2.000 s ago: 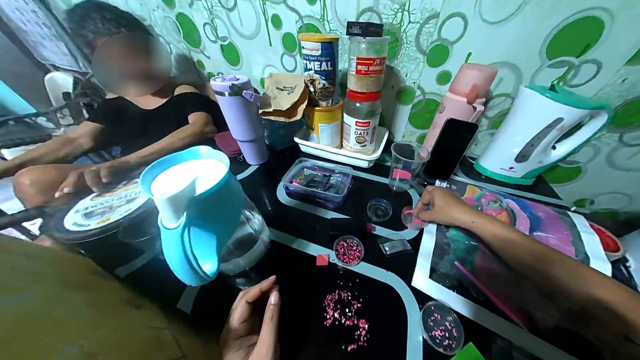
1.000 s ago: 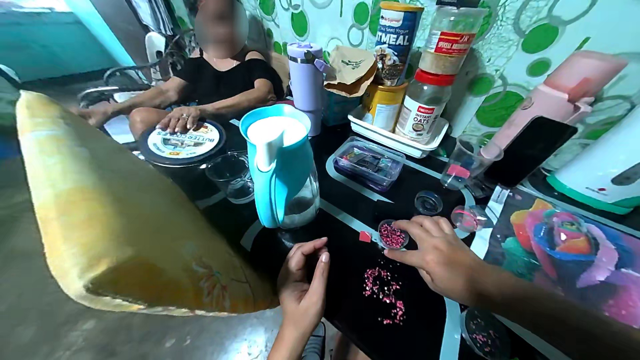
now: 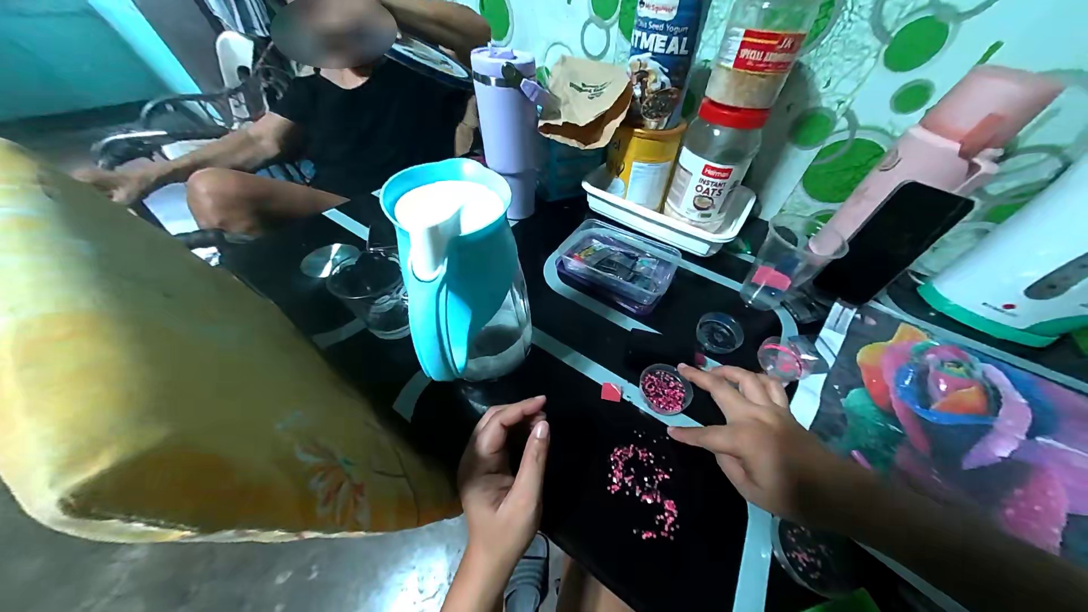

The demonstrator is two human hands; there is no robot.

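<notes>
My right hand (image 3: 748, 433) reaches over the black table, its fingertips at the rim of a small round dish of pink beads (image 3: 665, 389); whether they touch it I cannot tell. My left hand (image 3: 506, 476) is at the table's near edge, thumb and forefinger curled near each other, with nothing visible between them. Loose pink beads (image 3: 642, 493) lie scattered between my hands. Beside the dish sits a small red square (image 3: 611, 392). Behind my right hand are a round clear lid (image 3: 719, 332) and a clear cup lying on its side (image 3: 789, 359).
A blue-lidded pitcher (image 3: 463, 272) stands left of the dish. Behind are a purple plastic box (image 3: 620, 263), a white tray (image 3: 663, 223) with jars, and a phone (image 3: 892, 242). A rose diamond painting (image 3: 960, 408) lies right. A yellow cushion (image 3: 212, 382) fills the left; another person sits beyond.
My right hand has come from the clear cup by the painting to the bead dish. The other person has lifted the round lidded container off the table. The view has swung.
</notes>
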